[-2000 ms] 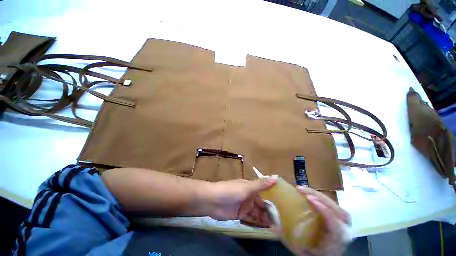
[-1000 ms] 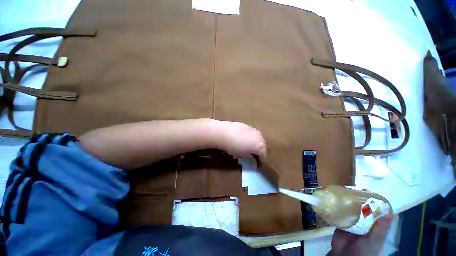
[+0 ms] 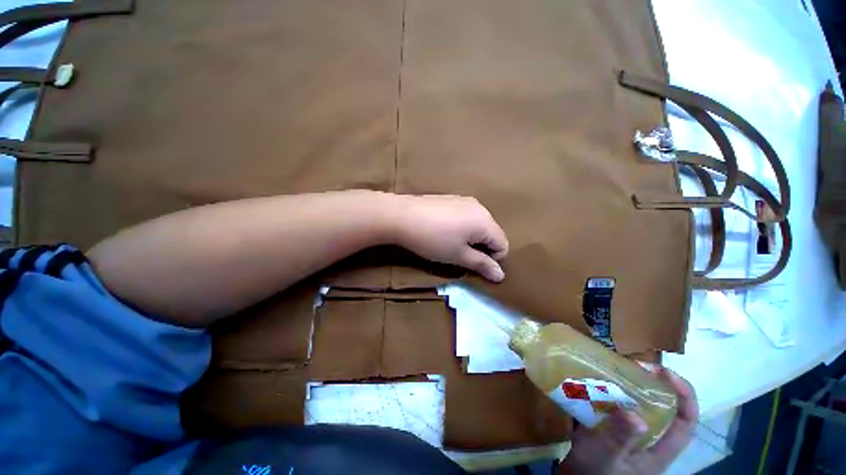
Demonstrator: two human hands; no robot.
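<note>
The brown bag body panel (image 3: pixel 519 139) lies flat with a vertical centre seam. Its corner cut-out (image 3: pixel 348 329) shows a brown layer beneath; nearer me, white shows through a lower gap (image 3: pixel 376 408). My left hand (image 3: pixel 464 239) rests over the panel right of the seam, fingers curled at the panel edge; what the fingertips hold is hard to see. My right hand (image 3: pixel 640 436) grips the glue bottle (image 3: pixel 598 376), tilted with its nozzle up and left toward the edge by my left fingers; the nozzle is blurred.
Brown bag handles (image 3: pixel 770 172) loop off the right side beside a crinkled silvery lump (image 3: pixel 655 143). More handles (image 3: pixel 46 148) are at left. A black label (image 3: pixel 598 311) lies on the panel. Another brown piece (image 3: pixel 832 186) is at the far right of the white table (image 3: pixel 807 325).
My left hand has moved from the bottle to the panel. The bottle is now in my right hand alone, nozzle turned toward the panel edge. The view has moved closer, and the near edge shows lifted.
</note>
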